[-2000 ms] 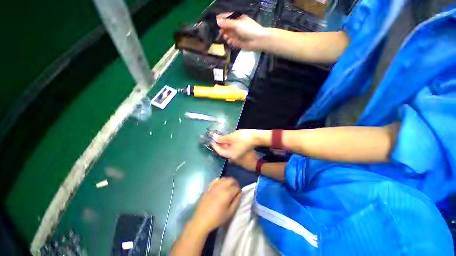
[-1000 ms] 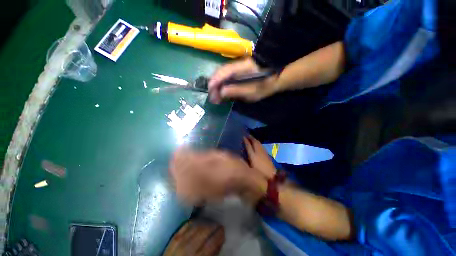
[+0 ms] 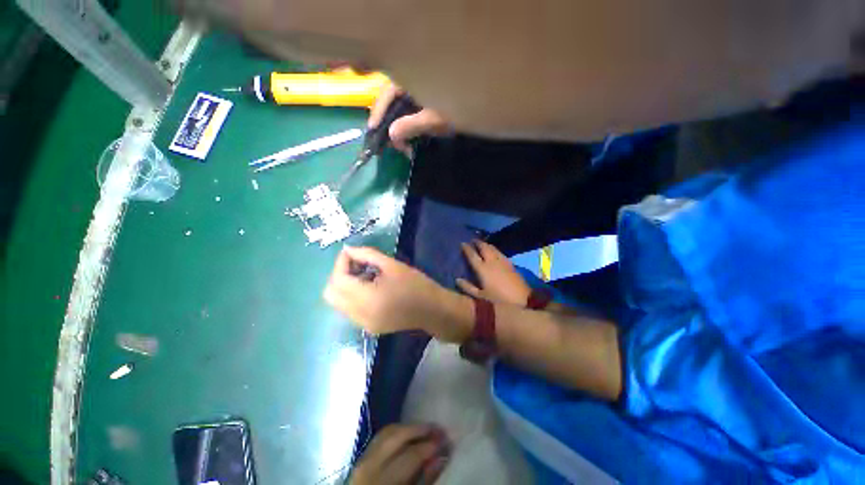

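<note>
My right hand point(image 3: 413, 121) grips a black-handled tool point(image 3: 375, 142) beside the yellow electric screwdriver point(image 3: 322, 88); its thin tip points down-left near a silver-white metal bracket point(image 3: 325, 216) on the green bench. My left hand point(image 3: 379, 292), with a dark red wristband, is just below the bracket. Its fingers are curled around a small dark part point(image 3: 364, 271), which is mostly hidden. Silver tweezers point(image 3: 308, 150) lie between the screwdriver and the bracket. A blurred brown-grey shape near the camera hides my right forearm.
A printed card point(image 3: 201, 125) and clear plastic cup point(image 3: 140, 171) are at upper left, by the pale metal edge point(image 3: 83, 322). A black phone point(image 3: 213, 453) lies at lower left, with small white bits about. Other hands point(image 3: 498, 273) show at right and bottom centre.
My right hand has moved up-left, to the screwdriver's end. My left hand, blurred before, now shows clearly with the dark part. The tweezers now lie separate from my hand; the blurred shape has appeared.
</note>
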